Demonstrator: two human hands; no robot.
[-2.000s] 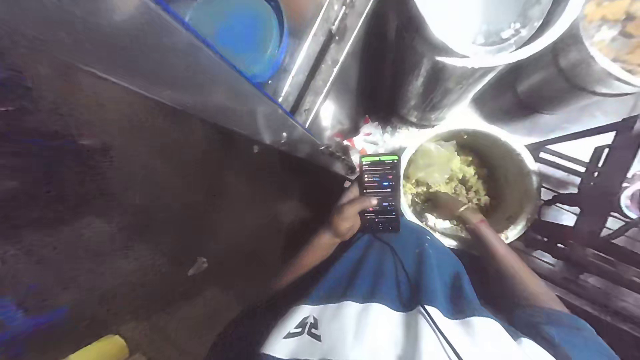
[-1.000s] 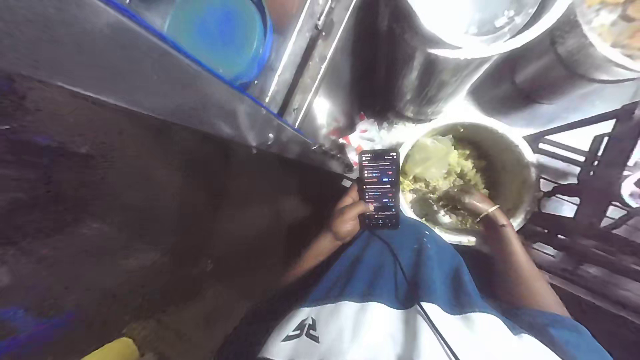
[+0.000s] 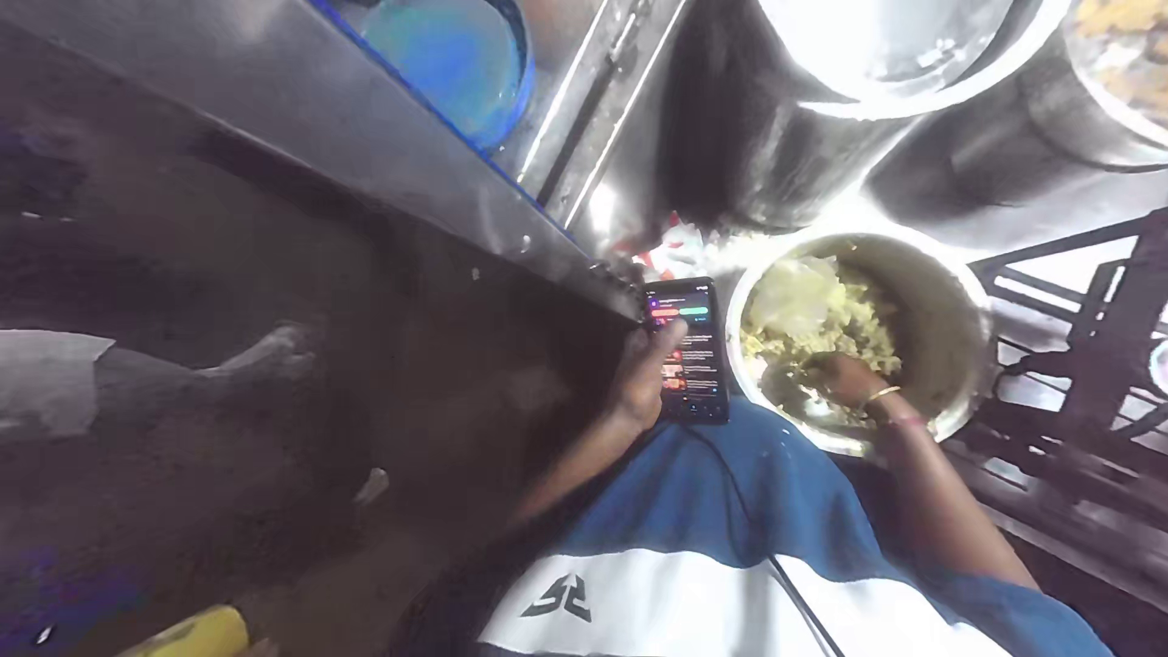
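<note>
My left hand (image 3: 646,379) holds a smartphone (image 3: 699,365) upright at its left side, with the thumb over the lit screen. To the right stands a round metal pot (image 3: 949,338), partly filled with crumbly yellowish food (image 3: 862,319). A pale, translucent piece (image 3: 796,297), perhaps a plastic bag, lies on the food. My right hand (image 3: 849,379) is inside the pot at the food's lower part, its fingers bent downward. Whether those fingers grip anything is hidden. A bangle and a reddish band circle the right wrist.
Large metal vessels (image 3: 794,155) stand behind the pot. A blue round tub (image 3: 520,78) is at the upper left beyond a metal counter edge (image 3: 401,119). Crumpled red and white wrapping (image 3: 680,251) lies above the phone. A dark metal frame (image 3: 1086,365) is at the right.
My left thumb has moved up over the phone, whose screen shows different content. My right hand has moved left within the pot since one second ago.
</note>
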